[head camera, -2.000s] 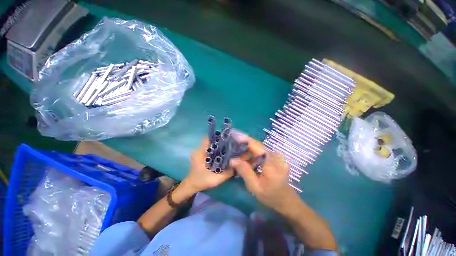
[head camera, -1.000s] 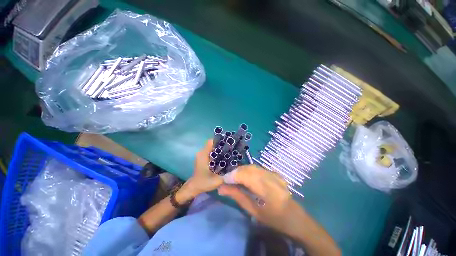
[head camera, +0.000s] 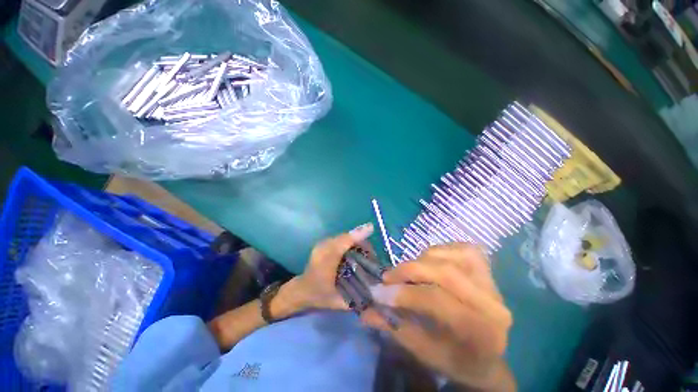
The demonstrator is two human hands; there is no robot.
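My left hand point(head camera: 325, 272) is closed around a bundle of thin metal tubes point(head camera: 357, 279), held low in front of my body. My right hand point(head camera: 444, 306) is at the bundle's right side, its fingers touching the tubes; it covers part of them and the near end of the row. The row of tubes point(head camera: 490, 180) lies side by side on the green bench, beyond and right of my hands. A single tube point(head camera: 382, 230) lies at an angle just left of the row's near end.
A large open clear bag point(head camera: 191, 153) of loose tubes stands at upper left, a scale point(head camera: 42, 27) beyond it. A blue crate point(head camera: 164, 268) holds bagged tubes at lower left. Yellow sheet point(head camera: 585, 168), small bag point(head camera: 562, 268) with yellow pieces, and dark tray point(head camera: 585, 371) are at right.
The bundle has tilted, from open ends facing me to lying lower between my hands. My right hand has moved up and right over the row's near end. The angled single tube now shows fully.
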